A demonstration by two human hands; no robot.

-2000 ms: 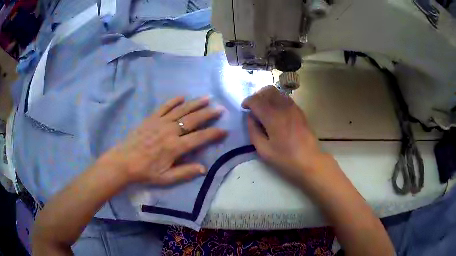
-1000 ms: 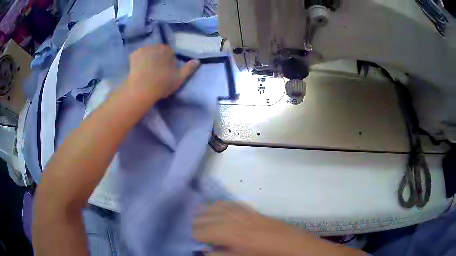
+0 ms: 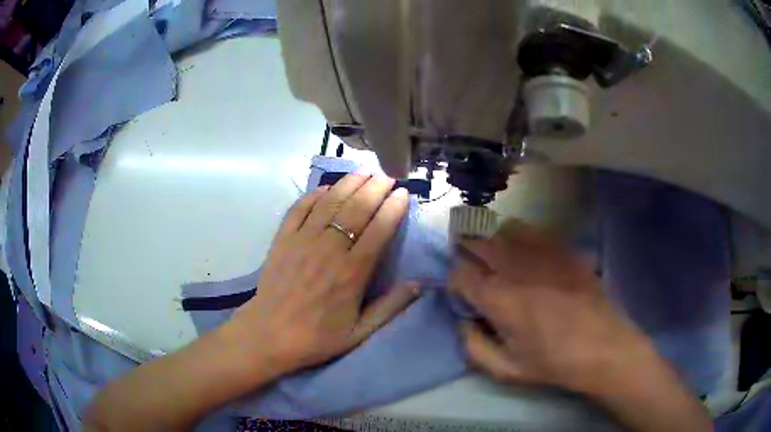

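A light blue garment panel [image 3: 380, 359] with a dark-edged band lies on the machine bed, its upper edge by the presser foot and needle area [image 3: 435, 169]. The dark strip [image 3: 218, 301] shows left of my left hand. My left hand [image 3: 338, 253] lies flat on the panel, fingers just left of the needle area, a ring on one finger. My right hand [image 3: 528, 304] is blurred, with fingers bent at the panel's right part, below the pale ribbed knob [image 3: 473, 221]. Whether its fingers pinch the cloth is unclear.
The cream machine head [image 3: 380, 67] fills the top. Loose blue pieces and white strips [image 3: 114, 84] lie at the left. Another blue piece [image 3: 664, 278] lies on the right of the bed. The table's ruler edge [image 3: 338, 424] runs along the bottom.
The panel has been turned and brought back under the needle area. My left hand has moved right onto it, my right hand up beside the needle. Blue cloth now covers the right of the bed.
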